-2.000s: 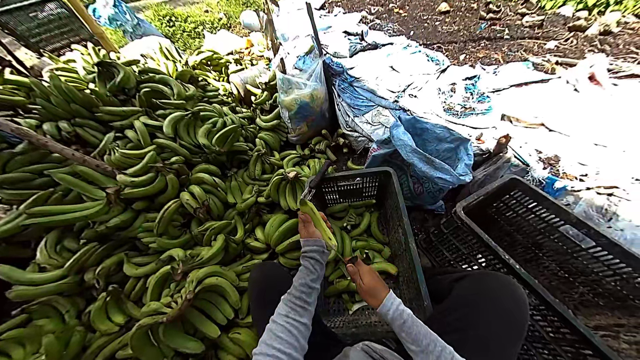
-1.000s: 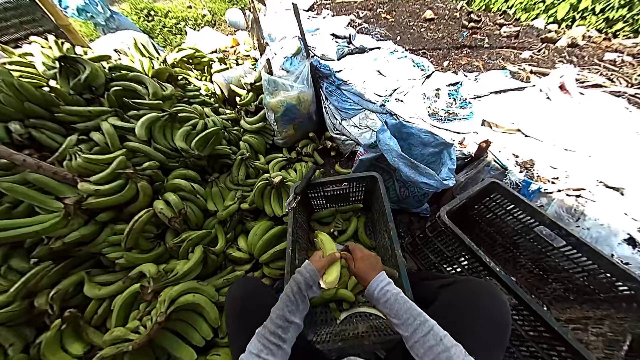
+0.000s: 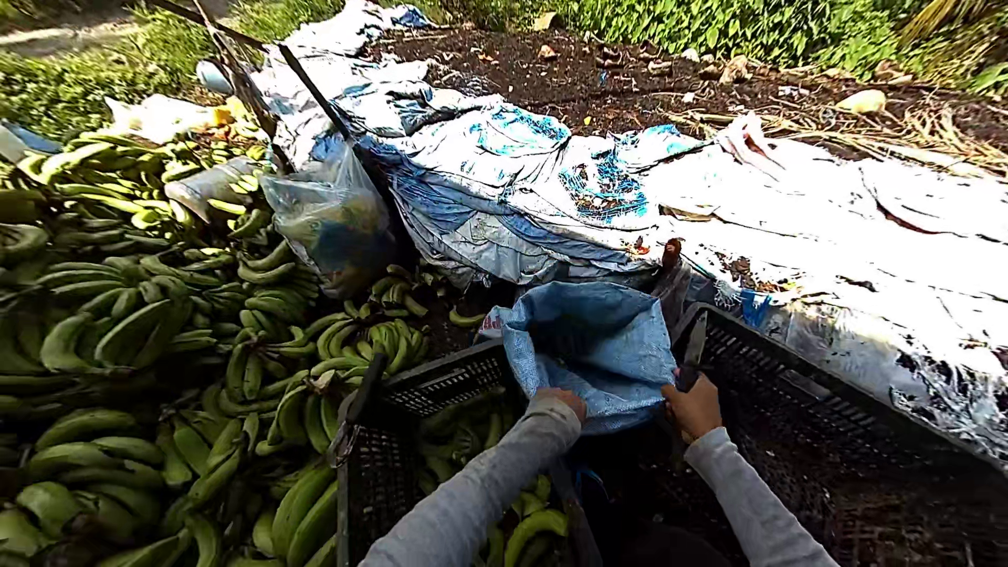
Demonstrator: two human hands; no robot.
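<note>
A blue woven plastic sack (image 3: pixel 591 339) stands with its mouth open toward me, between the two black crates. My left hand (image 3: pixel 564 403) grips the near left edge of its rim. At the sack's right edge, my right hand (image 3: pixel 693 405) holds a knife (image 3: pixel 696 340) with its blade pointing up, and its fingers also pinch the rim. The inside of the sack is shaded, so its contents cannot be told. Green bananas or plantains (image 3: pixel 535 524) lie in the black plastic crate (image 3: pixel 374 472) below my left forearm.
A large heap of green banana or plantain bunches (image 3: pixel 118 339) fills the left side. A filled clear plastic bag (image 3: pixel 335 220) hangs by a dark pole (image 3: pixel 315 87). Another black crate (image 3: pixel 803 386) stands at the right. White and blue sheeting (image 3: pixel 504 189) covers the ground beyond.
Both hands have moved from a peeled or cut green fruit over the crate to the blue sack's rim. The fruit is no longer in them. The sack's mouth is now spread, and the view has shifted right.
</note>
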